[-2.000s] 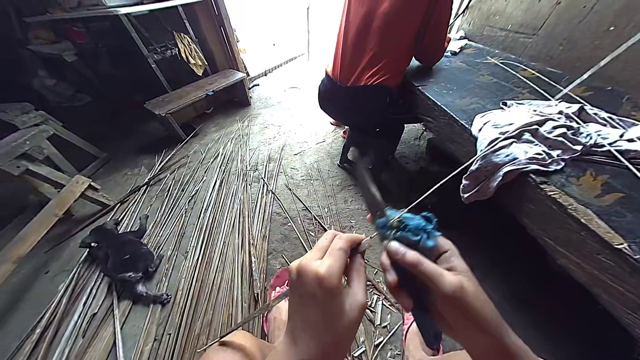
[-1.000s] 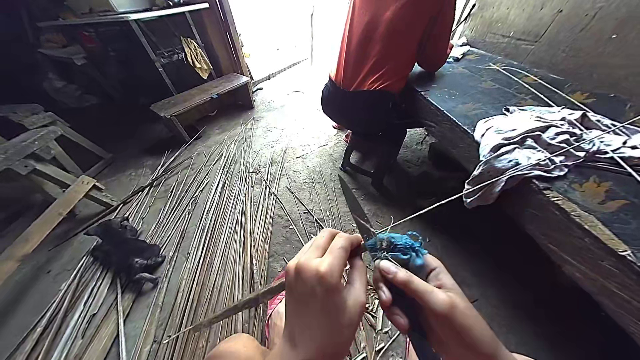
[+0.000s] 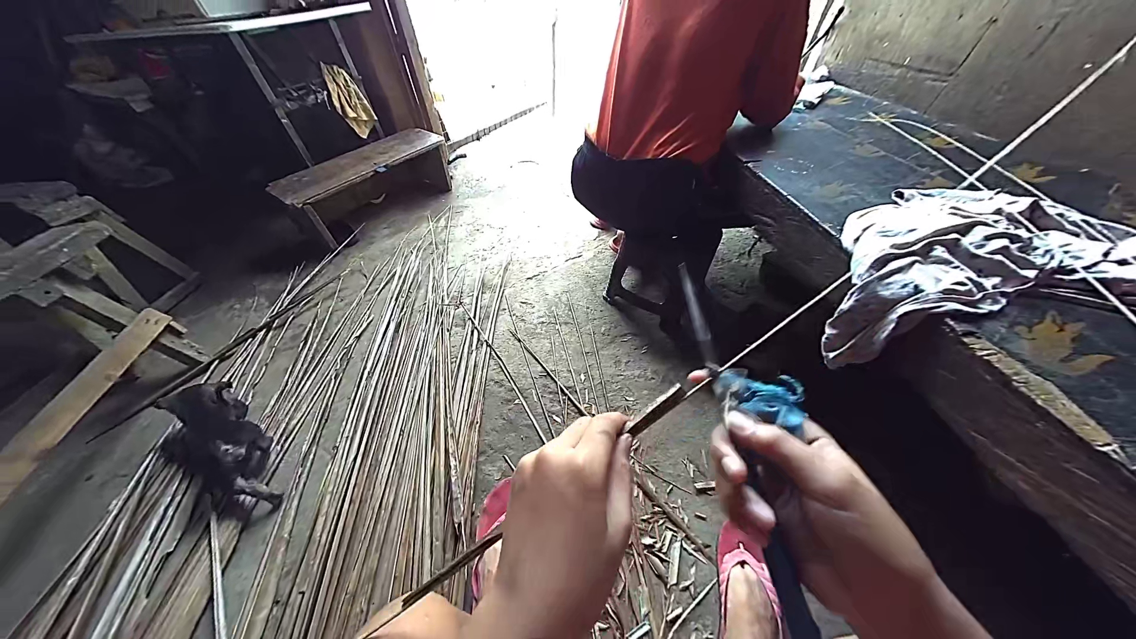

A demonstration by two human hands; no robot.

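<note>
My left hand (image 3: 568,497) grips a thin dark plant stalk (image 3: 657,410), which runs from my lap up to the right, its upper end peeled pale and stretching toward the bench. In my right hand (image 3: 799,488) is a knife (image 3: 696,311), its blade blurred and pointing up and away. Blue cloth (image 3: 765,398) is wrapped where blade meets handle. The blade's base lies against the pale part of the stalk, just beyond my left hand. Where the knife's edge faces, I cannot tell.
Long stalks (image 3: 382,399) cover the floor at left, with a small black animal (image 3: 217,444) on them. Shavings (image 3: 666,559) lie between my feet. A person in a red shirt (image 3: 692,80) sits ahead. A crumpled cloth (image 3: 958,248) lies on the low platform (image 3: 816,169) at right; a wooden bench (image 3: 364,164) stands behind.
The knife and my right hand have moved a little to the right, away from my left hand. More of the stalk shows between the hands.
</note>
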